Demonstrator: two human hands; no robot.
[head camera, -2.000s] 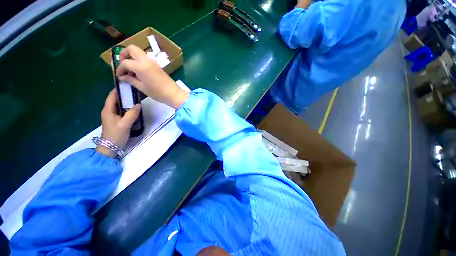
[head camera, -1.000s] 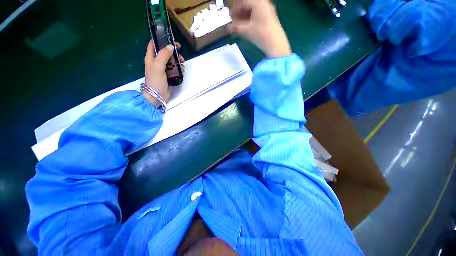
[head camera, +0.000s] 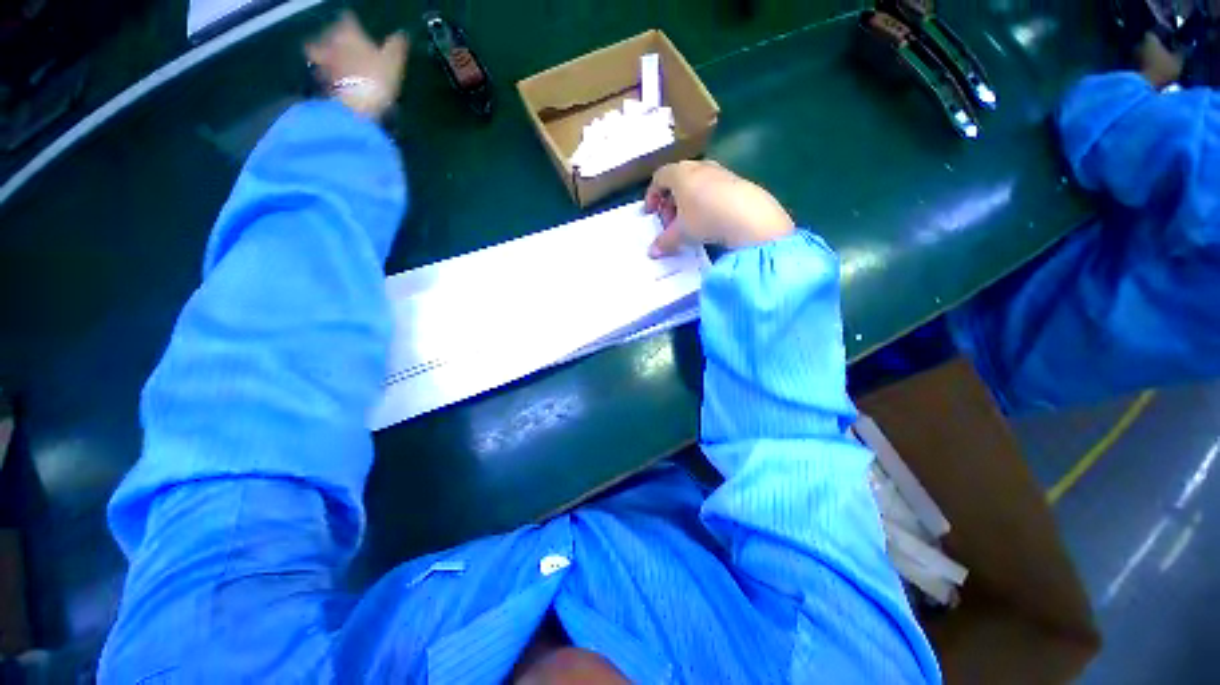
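A stack of long white label sheets (head camera: 535, 295) lies on the bench in front of me. My right hand (head camera: 705, 208) is at the right end of the stack, with thumb and fingers touching the top sheet; whether it grips the sheet cannot be told. My left hand (head camera: 356, 60) is stretched out at the top left, blurred, with fingers apart and nothing visible in it. A black device unit (head camera: 459, 63) with a brown-red block lies just right of my left hand, not touching it. My left sleeve covers the left end of the sheets.
A small cardboard box (head camera: 595, 187) with white pieces (head camera: 625, 138) stands behind the sheets. Grouped black units (head camera: 926, 60) lie at the upper right. A co-worker's blue sleeve (head camera: 1153, 154) is at the right. A large carton (head camera: 1017, 535) with white strips is beside the bench edge.
My left hand has moved up and away and no longer holds the black unit. My right hand has come down from beside the small box onto the sheets' right end.
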